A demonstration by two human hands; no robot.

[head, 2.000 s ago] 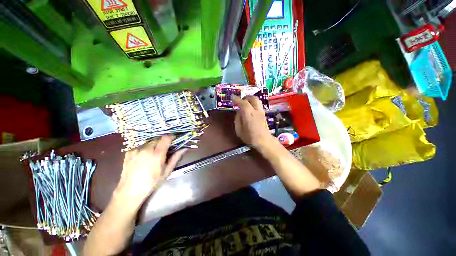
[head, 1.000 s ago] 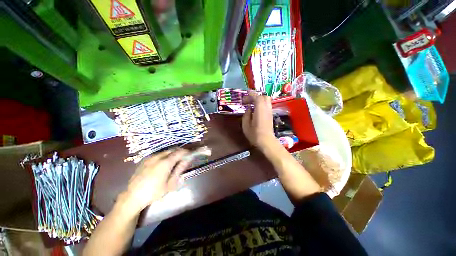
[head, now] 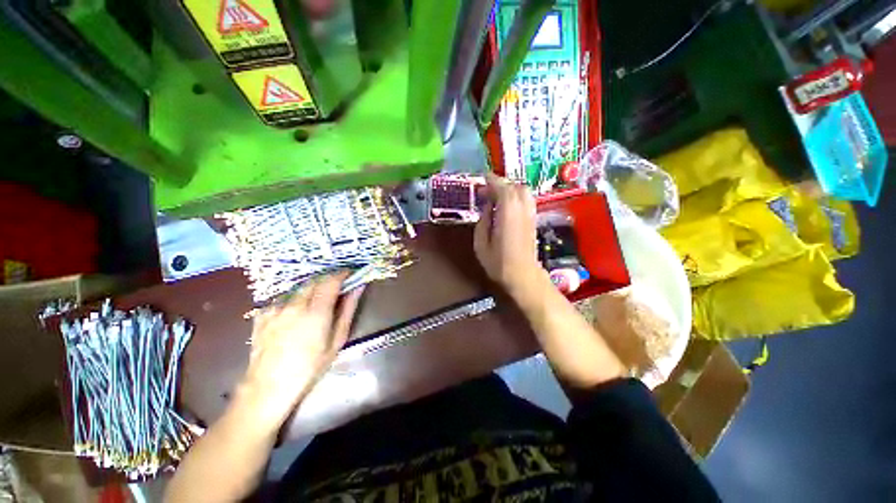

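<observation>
A wide pile of thin white-grey cables with gold ends (head: 319, 231) lies at the foot of the green press. My left hand (head: 300, 329) rests at the pile's front edge, fingers on or beside some cables; whether it grips one cannot be told. A smartphone (head: 454, 197) with a bright pink-dark screen lies right of the pile. My right hand (head: 506, 236) is at its right end, fingertips on or over it and covering part of it. A silver toothed bar (head: 422, 326) lies on the brown tabletop (head: 442, 260) between my forearms. A second, greyer cable bundle (head: 126, 388) lies at the left.
The green press (head: 295, 167) stands at the back. A red bin (head: 599, 241) with dark items and a round roll is at the right, beside a crumpled clear bag (head: 634, 182), a white tub (head: 673, 295) and yellow sacks (head: 756, 226). A carton (head: 34, 344) is at the left.
My left hand has moved from above the toothed bar back to the front edge of the cable pile. My right hand stays at the phone, whose screen picture has changed.
</observation>
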